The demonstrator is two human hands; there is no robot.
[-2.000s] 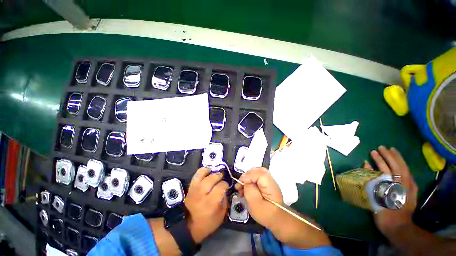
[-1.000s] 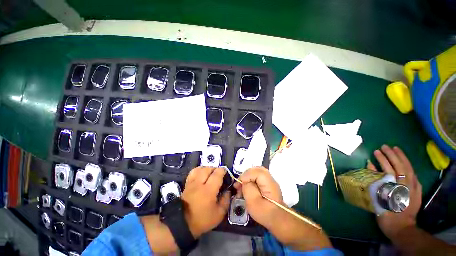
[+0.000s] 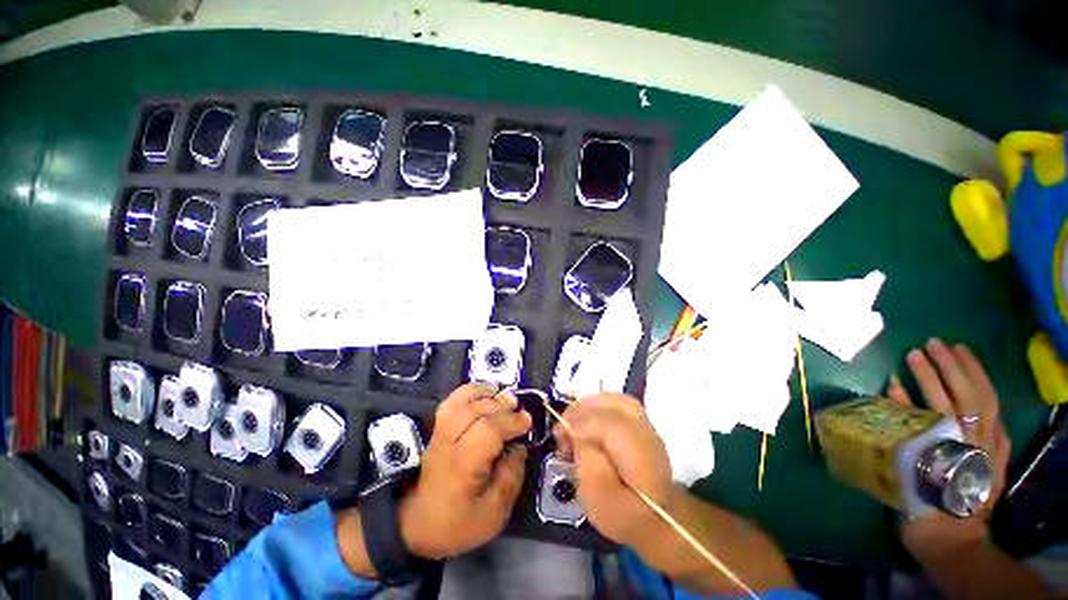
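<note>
My left hand (image 3: 469, 471) holds a small dark watch case (image 3: 533, 413) with a shiny silver rim by its left side. Fingers of both hands partly hide the case. My right hand (image 3: 615, 463) holds a thin tan bamboo stick (image 3: 691, 537) like a pen, its upper tip at the case's rim. The stick's long end runs down to the right past the hand. Both hands are over the near right part of the black foam tray (image 3: 559, 302). A white-backed watch (image 3: 560, 488) lies in the pocket below the hands.
Watches fill many tray pockets, with a white label slip (image 3: 381, 272) on top. To the right are a paper sheet (image 3: 759, 193), crumpled wipes (image 3: 750, 373), spare sticks (image 3: 803, 387), and a tan bottle (image 3: 878, 445) beside another person's hand (image 3: 954, 393). A blue-and-yellow object (image 3: 1036, 234) is at the right edge.
The view has shifted, with the toy-like object moving further right. The dark case between my fingers shows more upright beside the stick tip. Both hands keep their holds.
</note>
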